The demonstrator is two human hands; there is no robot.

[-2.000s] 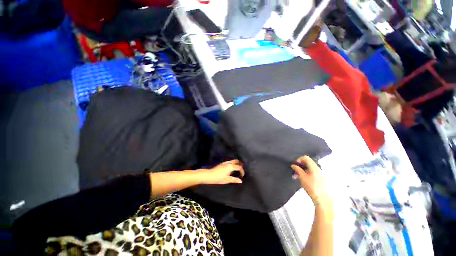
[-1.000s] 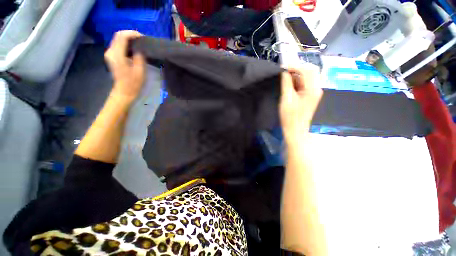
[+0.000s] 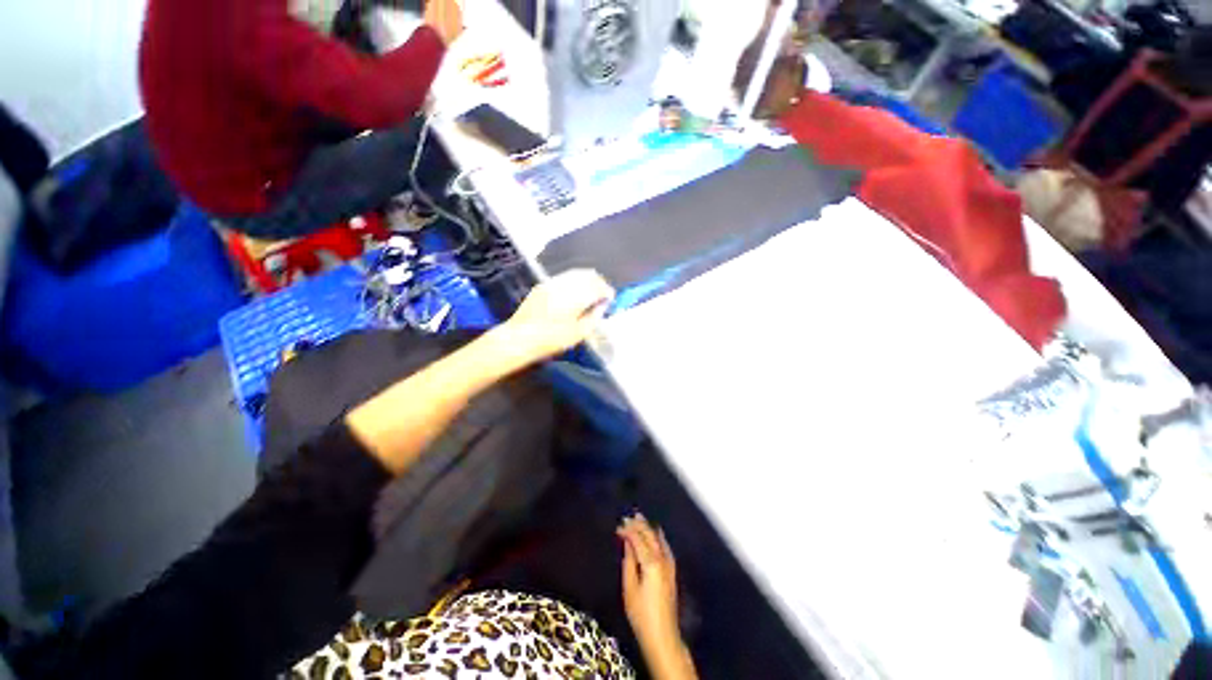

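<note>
A long dark strip of cut cloth pieces [image 3: 705, 213] with blue at its near edge lies across the white table. My left hand [image 3: 565, 315] is at the strip's near left corner, at the table edge; whether its fingers grip the cloth cannot be told. My right hand [image 3: 647, 565] is low beside the table's front edge, over my lap, fingers apart, with nothing seen in it. A dark heap of cloth [image 3: 465, 465] lies over my lap and the blue crate, partly behind my left forearm.
The white sewing machine [image 3: 1103, 505] is at right. Red cloth [image 3: 944, 213] lies along the far side. A phone [image 3: 500, 129] and a keypad [image 3: 546, 186] are at upper left. A person in a red sleeve [image 3: 359, 73] sits beyond the blue crate [image 3: 299, 319].
The dark piece held up between both hands is now down in the heap. My left hand has moved right to the strip; my right hand has dropped beside the table edge.
</note>
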